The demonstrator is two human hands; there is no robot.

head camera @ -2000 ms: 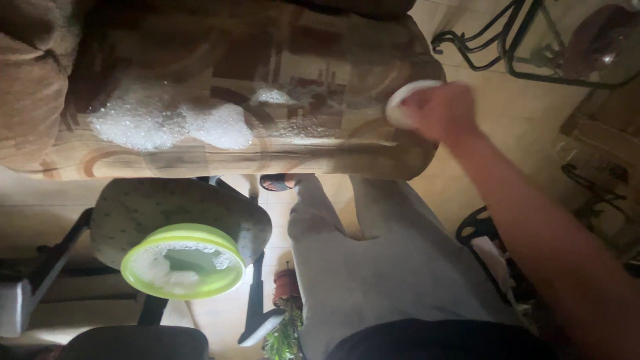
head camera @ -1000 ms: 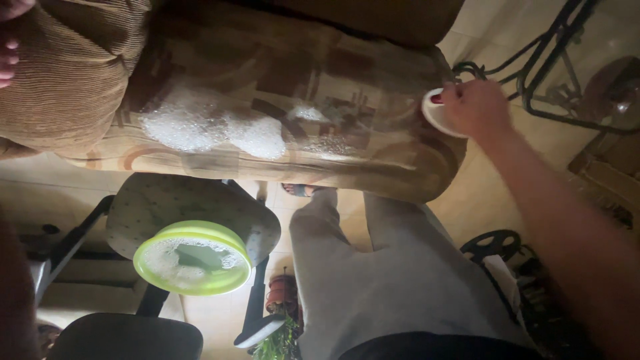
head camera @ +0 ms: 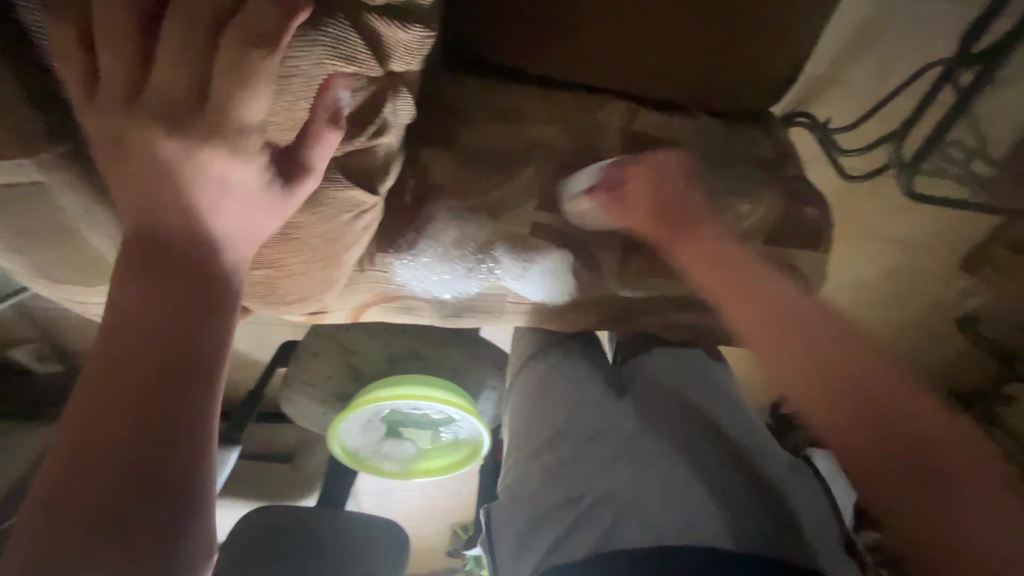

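My right hand (head camera: 652,196) grips a round white object (head camera: 592,192), too blurred to name more closely, against the patterned brown seat cushion (head camera: 720,216) of a sofa. White foam (head camera: 480,264) lies in a patch near the cushion's front edge, left of that hand. My left hand (head camera: 192,136) is spread over the ribbed brown armrest or cushion (head camera: 320,216) at the left, fingers apart and holding nothing; whether it presses on the fabric I cannot tell. A lime green bowl (head camera: 410,468) with sudsy water rests on a grey chair seat (head camera: 320,376) in front of the sofa.
Grey-trousered legs (head camera: 640,448) stand close to the sofa's front edge. A second dark chair seat (head camera: 316,540) is at the bottom left. A dark metal frame (head camera: 904,152) stands on the floor at the upper right. Part of a green plant (head camera: 464,544) shows at the bottom.
My right hand has moved left along the cushion with the white object, from its right end toward the foam. My left hand has come fully into view over the ribbed fabric.
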